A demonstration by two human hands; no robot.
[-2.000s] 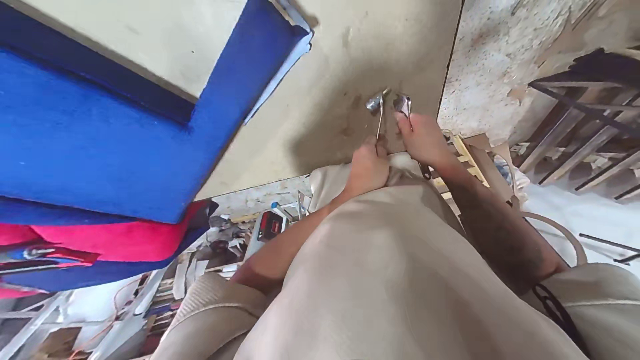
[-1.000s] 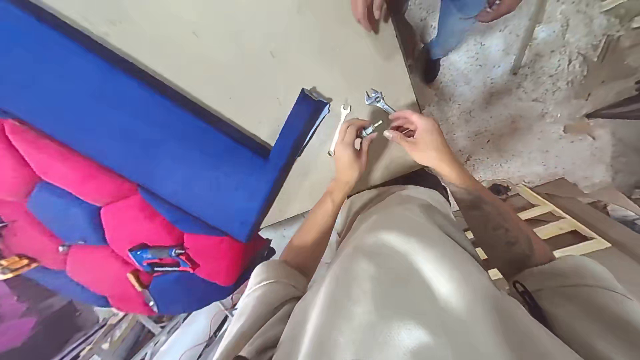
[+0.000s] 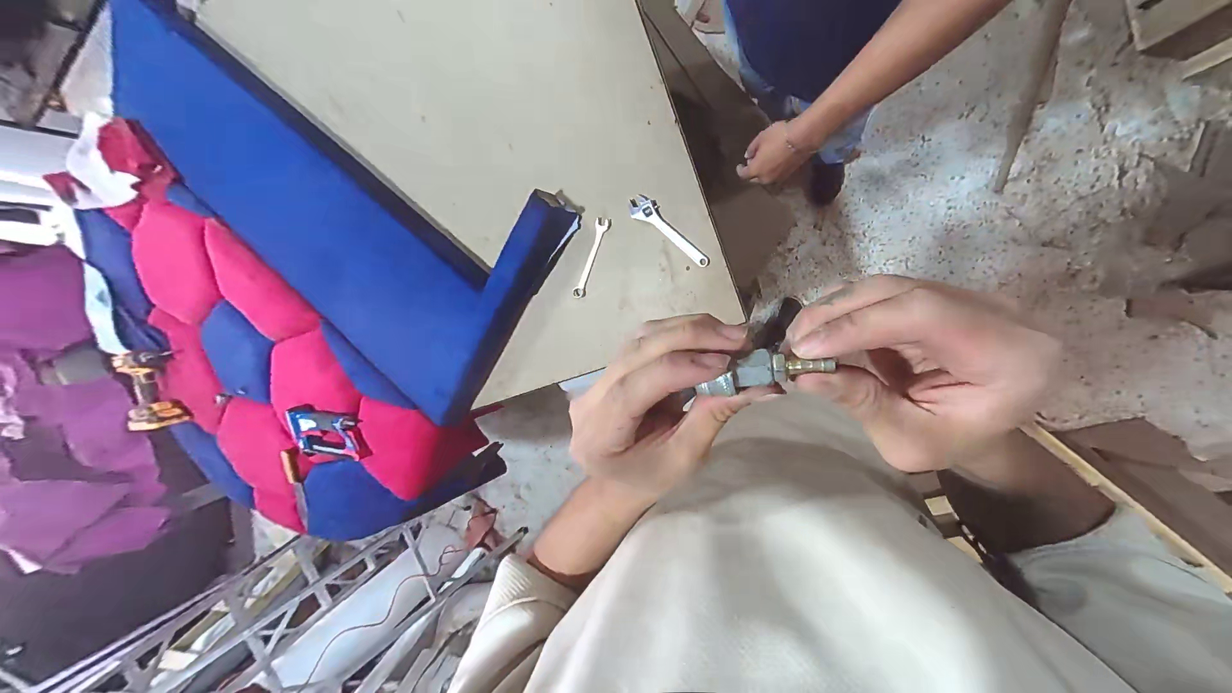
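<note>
Between my hands is a metal hose fitting [image 3: 756, 372] with a hex body and a brass barbed end. My left hand [image 3: 654, 399] grips its thicker threaded part. The thumb and fingers of my right hand [image 3: 914, 371] pinch the brass end. Beyond them, on the beige tabletop, an adjustable wrench [image 3: 671, 231] lies near the right edge, its jaw pointing away from me. A small combination wrench [image 3: 592, 257] rests to its left, close to the corner of a blue upholstered frame [image 3: 356, 231].
A pink and blue tufted panel [image 3: 279, 356] on the left carries a staple gun [image 3: 325, 433]. A cordless drill [image 3: 147, 390] is beside it. Another person's hand [image 3: 767, 154] hangs past the table's right edge. Metal framing [image 3: 289, 606] stands lower left.
Both wrenches, in my hands two seconds ago, now lie on the table. My hands have brought the fitting nearer to my body. The other person shows more fully, and the view has shifted.
</note>
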